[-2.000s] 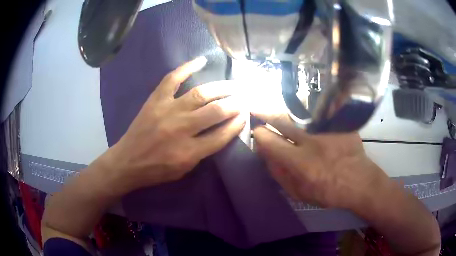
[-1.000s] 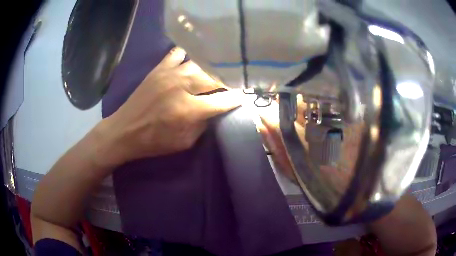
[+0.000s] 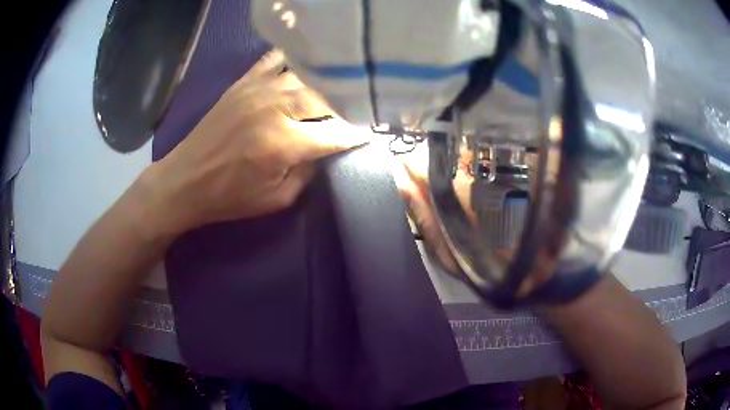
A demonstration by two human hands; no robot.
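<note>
A purple garment panel (image 3: 376,320) lies under the sewing machine head (image 3: 448,72) and hangs over the table's front edge, with soft folds down its middle. My left hand (image 3: 248,152) lies on the panel left of the needle area and presses it, fingertips close to the bright glare. My right hand (image 3: 436,228) is mostly hidden behind the machine's shiny rounded front; a strip of it shows at the panel's right edge, and the forearm shows below. What its fingers do is hidden. The needle and presser foot are lost in glare.
A dark glossy oval (image 3: 148,72) stands left of the head. A grey ribbed knob (image 3: 652,228) is at right. A dark purple patch (image 3: 711,268) lies at the right table edge. A grey ruler strip (image 3: 504,335) edges the white table, with red crates partly visible below.
The view has moved closer to the machine head, which now hides most of my right hand. My left hand's fingers are drawn closer together on the panel.
</note>
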